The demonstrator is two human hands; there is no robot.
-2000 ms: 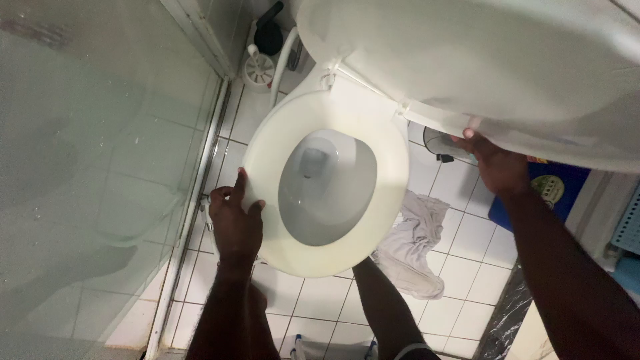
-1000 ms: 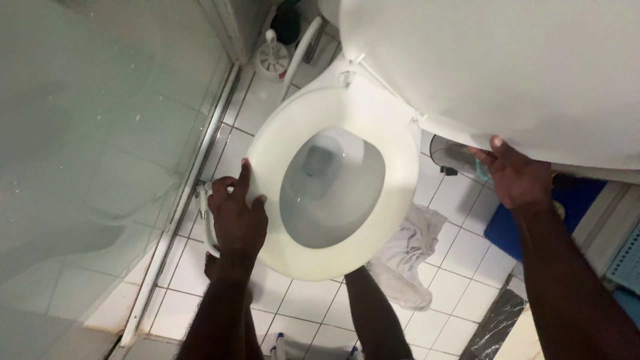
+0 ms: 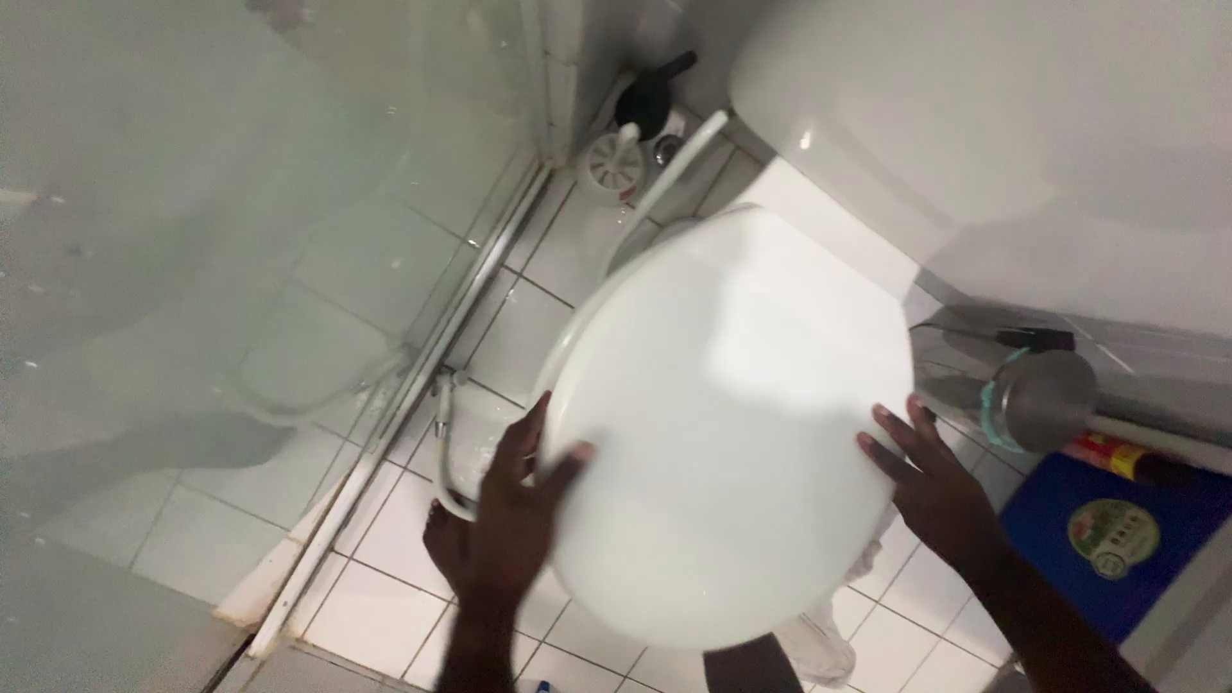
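Note:
A white toilet lid (image 3: 712, 452) lies down over the seat and hides the bowl. My left hand (image 3: 520, 500) is at the left edge of the lid and seat, its thumb over the lid and its fingers along the side. On the right edge of the lid rest the spread fingertips of my right hand (image 3: 934, 481). Behind the lid stands the white toilet cistern (image 3: 1011, 125). Whether the left fingers press on the seat below the lid cannot be told.
A glass shower screen (image 3: 241, 241) with a metal floor track (image 3: 462, 289) runs along the left. A toilet brush (image 3: 613, 166) stands in the back corner. At right are a metal bin (image 3: 1044, 399) and a blue box (image 3: 1078, 549). A pale cloth (image 3: 818, 645) lies on the tiled floor (image 3: 375, 606).
The lid, raised against the cistern before, has come down over the seat and bowl. My right hand has moved with it from the raised lid's edge. My left hand remains at the left side.

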